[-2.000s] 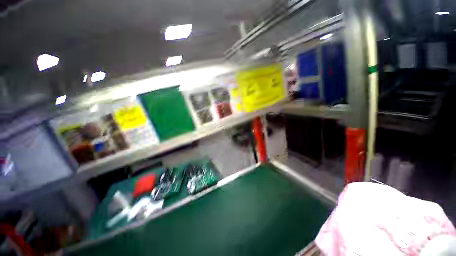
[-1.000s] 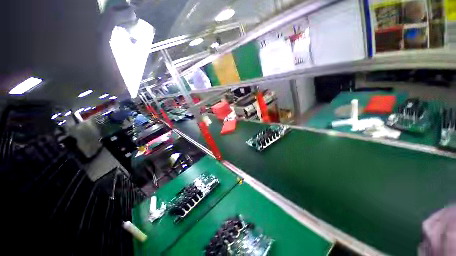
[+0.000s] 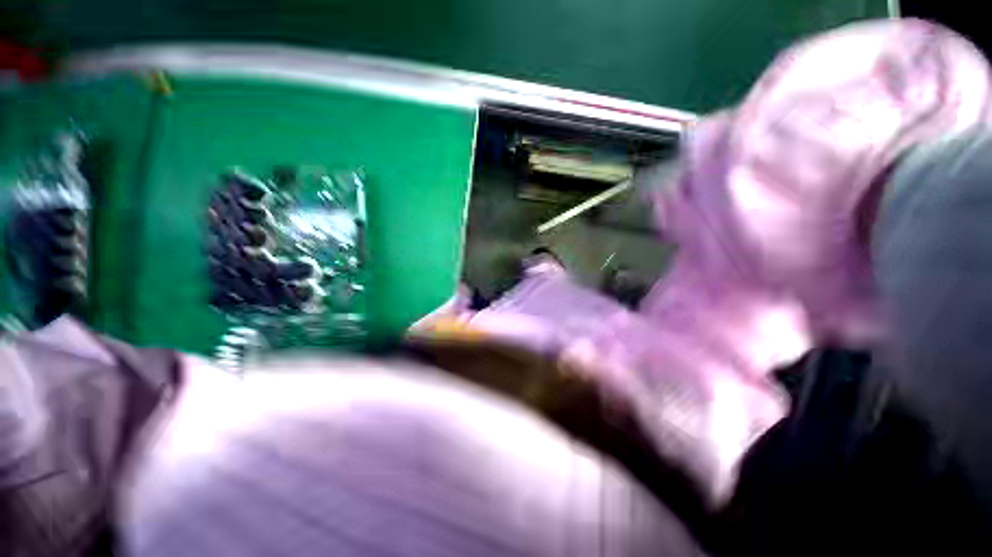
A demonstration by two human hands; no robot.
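Observation:
A power board (image 3: pixel 288 245) lies on the bright green mat (image 3: pixel 419 163) in front of me, with a cluster of black capacitors on its left side. The picture is blurred. Pink smock cloth fills the bottom and the right side and covers the near edge of the mat. Neither my left hand nor my right hand can be made out.
A second board (image 3: pixel 49 234) with black capacitors lies at the far left. The dark green conveyor belt (image 3: pixel 435 33) runs along the top behind a pale metal edge (image 3: pixel 326 67). Right of the mat is a dark gap with a pale stick-like thing (image 3: pixel 584 207).
The view has swung down and to the right from the line and shelf to the near bench. The boards on the mat now look closer, and much more pink smock shows.

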